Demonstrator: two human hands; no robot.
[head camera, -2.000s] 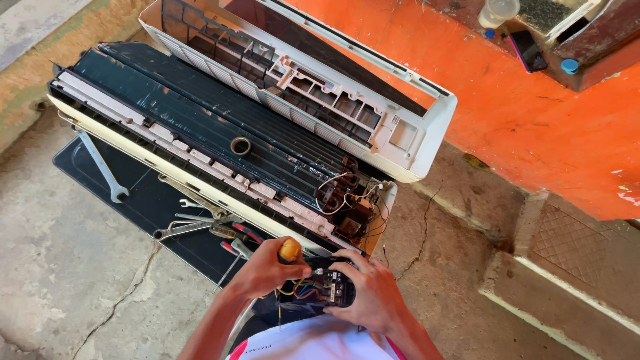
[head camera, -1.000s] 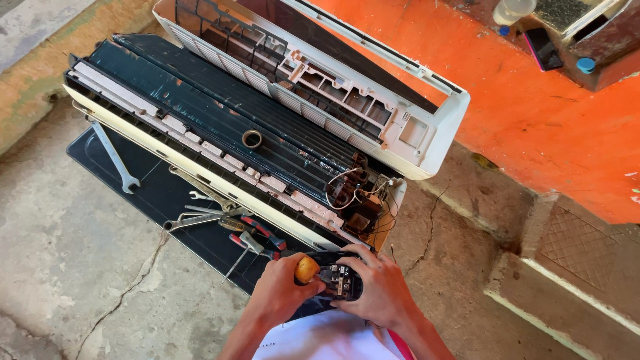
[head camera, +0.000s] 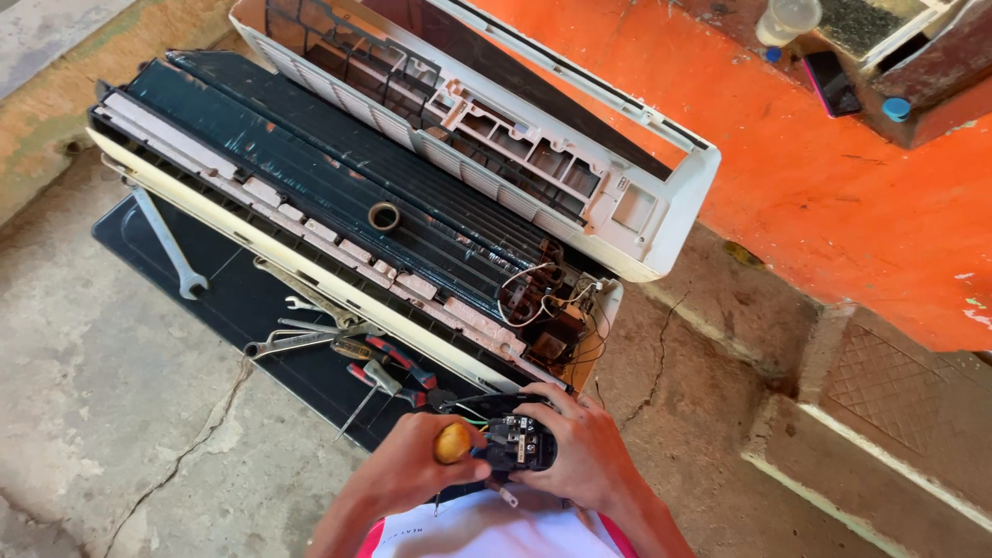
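My left hand (head camera: 422, 457) is closed around the yellow-orange handle of a screwdriver (head camera: 452, 443), whose tip I cannot make out. My right hand (head camera: 580, 442) grips the right side of a black terminal block (head camera: 521, 443) with metal screw terminals. Coloured wires run into the block on its left, between the hands. Just beyond lies the opened indoor unit of a split air conditioner, with its dark finned coil (head camera: 310, 178) exposed and a brown ring (head camera: 384, 217) resting on it. Thin wires and electrical parts (head camera: 558, 333) show at its near right end.
The white front casing (head camera: 659, 225) lies behind the coil. On a black panel (head camera: 232, 310) at left are an open-end wrench (head camera: 170, 248), more wrenches (head camera: 294, 341), red-and-black pliers (head camera: 399, 360) and a thin-shafted tool (head camera: 372, 395). A concrete step (head camera: 876, 473) is at right; a phone (head camera: 833, 84) lies upper right.
The coloured wires between my hands show less than two seconds ago, with my left hand and the screwdriver handle now over that area. Both hands keep their hold.
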